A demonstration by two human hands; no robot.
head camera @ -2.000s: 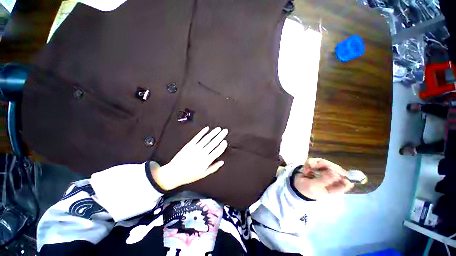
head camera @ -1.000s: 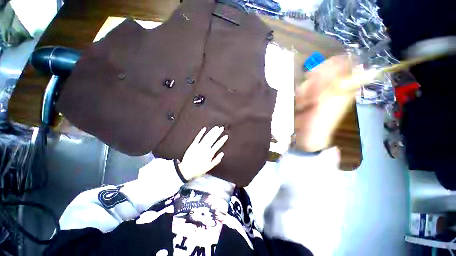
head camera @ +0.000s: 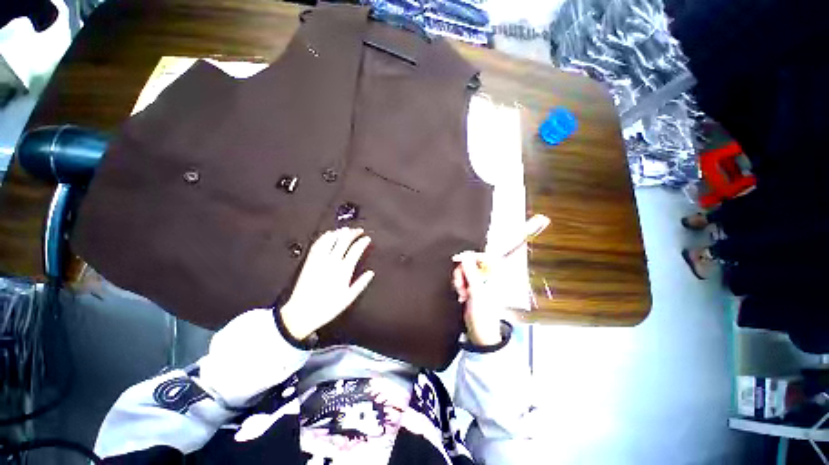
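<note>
A dark brown waistcoat (head camera: 236,127) lies front up over pale sheets on the table. My left hand (head camera: 327,281) rests flat on its lower front, fingers spread, just below a shiny black fitting (head camera: 346,213). My right hand (head camera: 479,281) is at the waistcoat's right side edge with a small pale tool (head camera: 527,235) held between fingers, its outer end pointing up and right. Which end of the tool faces the cloth is too blurred to tell. Another shiny fitting (head camera: 287,183) and round buttons (head camera: 331,174) show near the centre front.
A dark teal hair dryer (head camera: 62,154) lies at the left, against the waistcoat's edge. A blue object (head camera: 557,125) stands on the wood-grain table (head camera: 591,227) at the right. Bagged clothes (head camera: 618,54) lie beyond. A person's feet (head camera: 700,259) and dark clothing show at far right.
My right hand was beyond the table's right part and blurred; it has come down and left to the waistcoat's edge. My left hand stays on the lower front, slightly further left. The camera view has shifted.
</note>
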